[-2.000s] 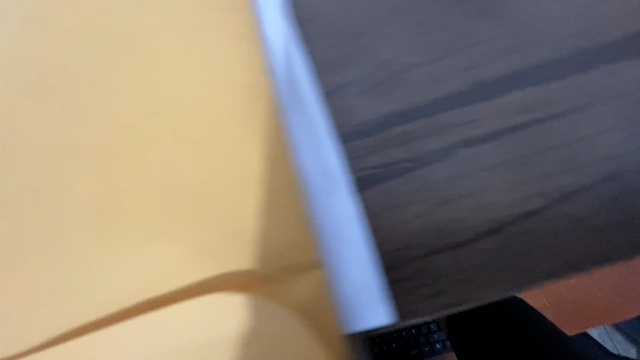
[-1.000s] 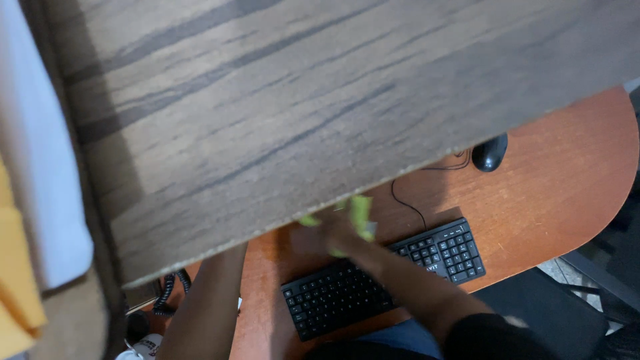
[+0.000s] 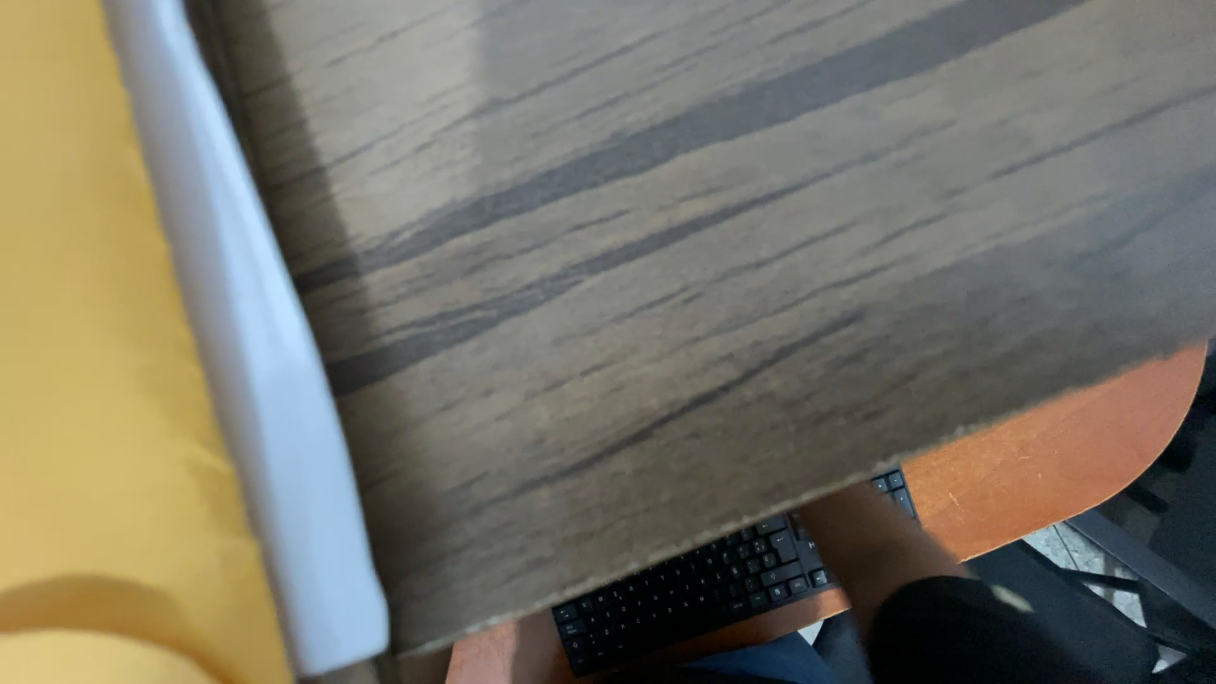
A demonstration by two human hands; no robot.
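A wood-grain panel [image 3: 722, 266] fills most of the head view and hides both my hands. My right forearm [image 3: 879, 541], with a dark sleeve at the elbow, reaches up over a black keyboard [image 3: 684, 598] and passes behind the panel's lower edge. What that hand holds cannot be seen. Of my left arm, at most a sliver of skin shows at the bottom, left of the keyboard. On the left, very near the camera, stand a yellow paper envelope or folder [image 3: 104, 332] and a white folded edge of paper or plastic [image 3: 266, 380].
Below the panel lies an orange-brown wooden desk [image 3: 1054, 456] with a rounded right end. A dark chair seat [image 3: 1064, 608] and a metal-framed piece of furniture are at the lower right, over a speckled floor.
A second ago both forearms and a hand near a yellow-green item showed below the panel; now the hands are hidden behind it. The mouse is also out of sight. The view has shifted considerably.
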